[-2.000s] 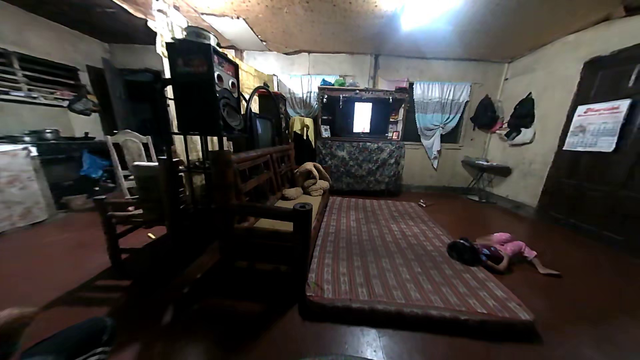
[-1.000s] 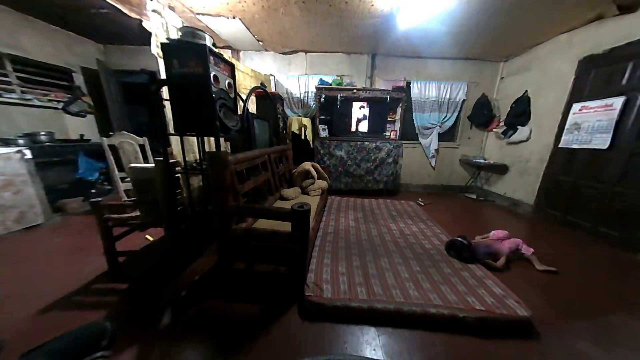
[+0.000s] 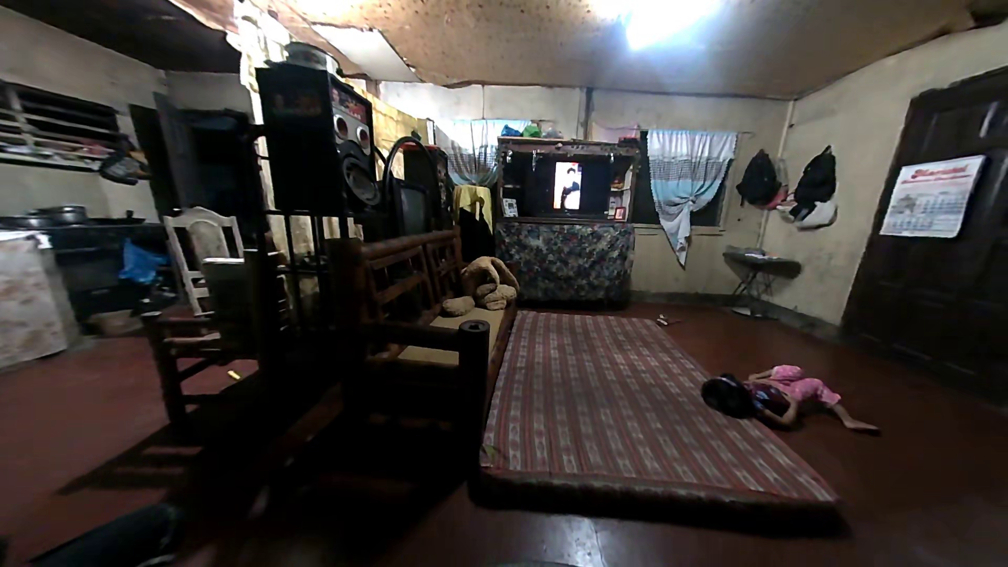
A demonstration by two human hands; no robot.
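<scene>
Neither my left hand nor my right hand shows in the head view. At the lower left edge, a dark clothed shape (image 3: 110, 539), perhaps part of a leg, reaches into view. Ahead, a striped mattress (image 3: 606, 402) lies on the red floor. A person (image 3: 787, 394) in pink bottoms lies on the floor at its right side, head at the mattress edge. Left of the mattress stands a dark wooden bench (image 3: 472, 378) with a plush toy (image 3: 490, 283) on its seat. A television (image 3: 568, 186) is lit in the cabinet at the back.
A large loudspeaker (image 3: 315, 142) stands high behind the bench. Left of it are a white chair (image 3: 206, 252), a dark wooden armchair (image 3: 169, 378) and a counter with pots (image 3: 63, 214). A small table (image 3: 760, 260) stands by the back right corner, and a door with a calendar (image 3: 933, 197) is at right.
A blurred shape, possibly a hand, at the lower left edge two seconds ago is out of view. The picture on the television has changed.
</scene>
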